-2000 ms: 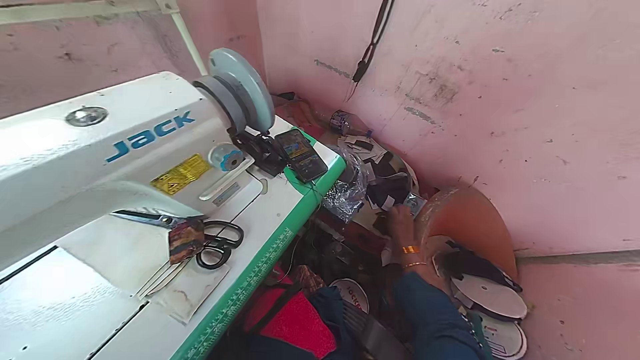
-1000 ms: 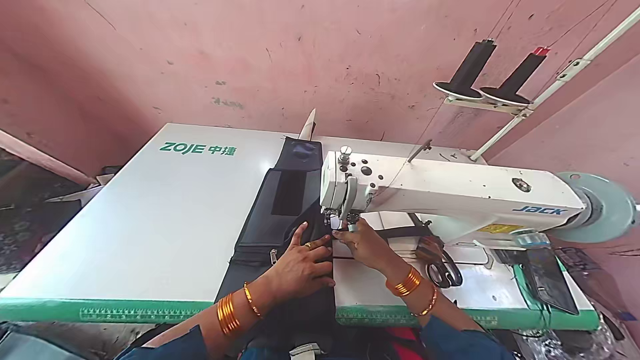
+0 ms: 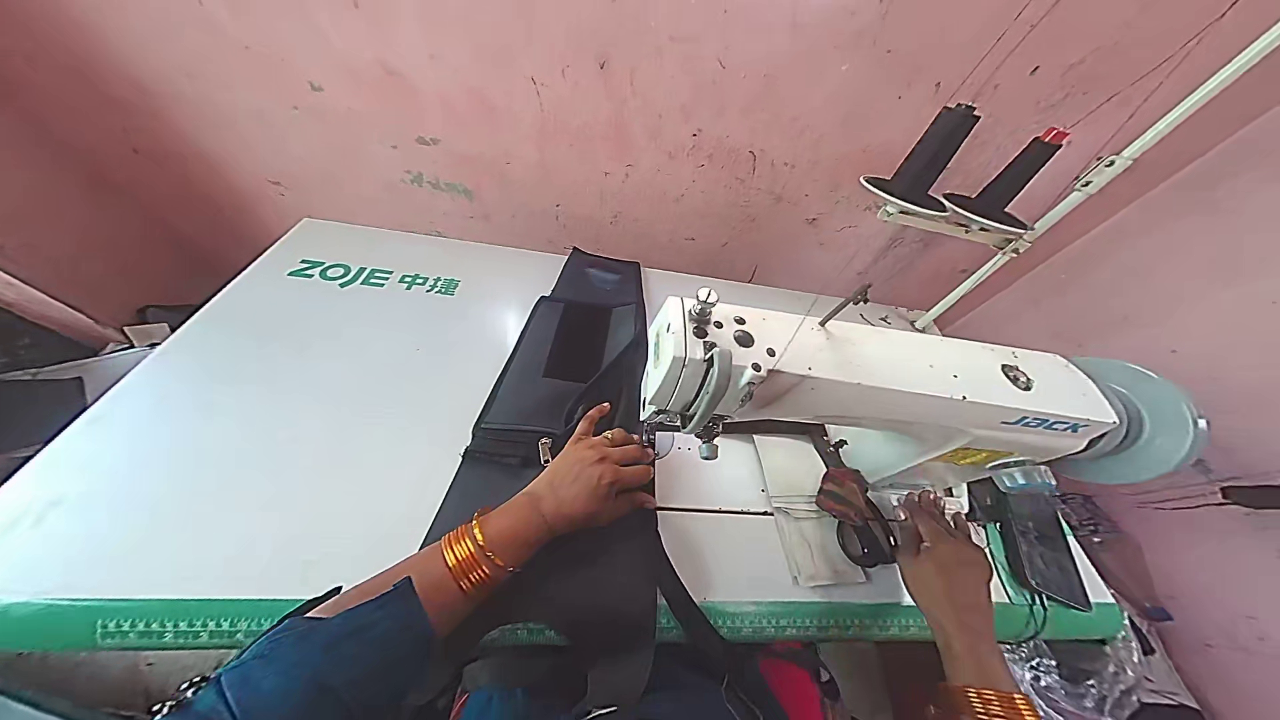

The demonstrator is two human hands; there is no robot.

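My left hand (image 3: 598, 478) lies flat on a black fabric piece (image 3: 540, 500) with a zipper (image 3: 545, 450), its fingertips beside the needle area of the white sewing machine (image 3: 900, 390). The fabric runs lengthwise across the table, left of the machine head, and hangs over the front edge. My right hand (image 3: 938, 535) is at the reverse lever area under the machine's arm, near the black scissor handles (image 3: 866, 543); its fingers touch the machine's base, and whether they grip anything cannot be told. A patterned cloth bundle (image 3: 845, 495) rests by the scissors.
Two black thread cones (image 3: 935, 155) stand on a holder behind the machine. A black phone-like device (image 3: 1045, 550) lies at the table's right, near the handwheel (image 3: 1145, 420). A pale folded cloth (image 3: 810, 520) lies right of the needle. Green measuring tape (image 3: 180, 628) lines the table's front edge.
My right hand has moved right, from beside the needle to near the scissors. My left hand stays on the black fabric. The view has swung left since the oldest frame.
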